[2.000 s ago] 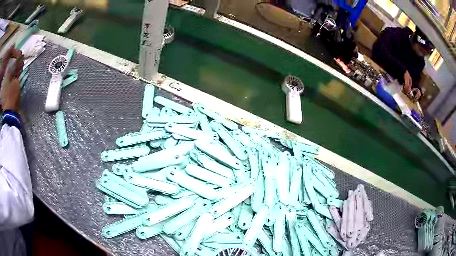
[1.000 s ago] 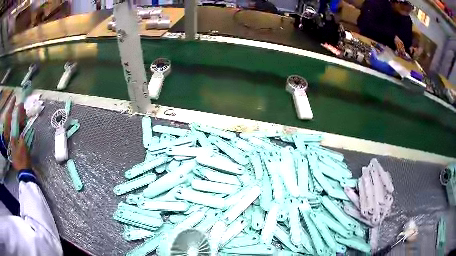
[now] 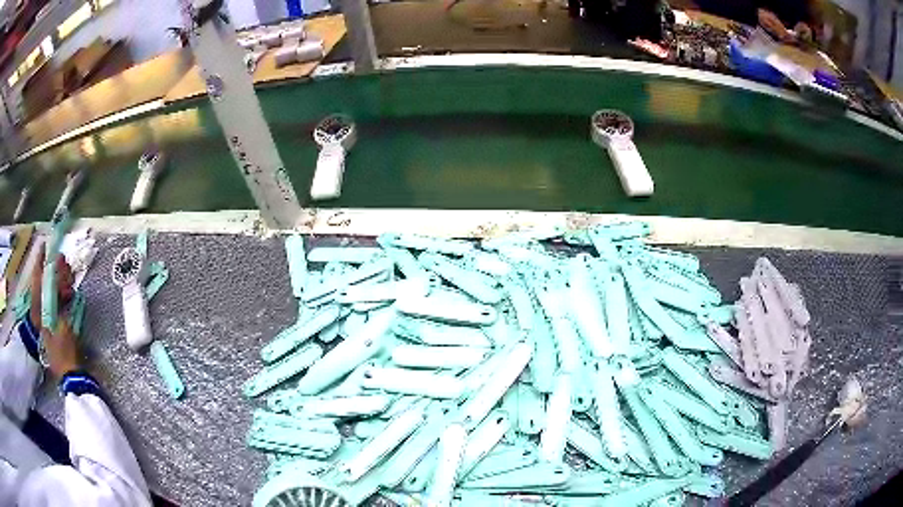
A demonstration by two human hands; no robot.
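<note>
Neither of my hands is in the picture. A round fan head (image 3: 302,495) with a mint rim and dark spokes is cut off by the bottom edge, left of centre; what holds or supports it is hidden. Beyond it lies a large heap of mint handle covers (image 3: 426,354) on the shiny grey bench cover (image 3: 213,297). A small pile of pink-grey handle covers (image 3: 772,327) lies at the heap's right. A white fan (image 3: 134,302) lies on the bench at the left, with a loose mint cover (image 3: 167,370) near its lower end.
A neighbouring worker's hands (image 3: 59,317) hold a mint part at the left edge. Spaced white fans (image 3: 626,158) lie on the green conveyor (image 3: 475,149) behind the bench. A slanted metal post (image 3: 238,129) stands at its edge. A dark stick tool (image 3: 792,460) with a pale tip lies lower right.
The view has swung and levelled, so the bench sits differently. The fan head at the bottom edge has shifted left from over the heap. The dark tool at lower right shows more.
</note>
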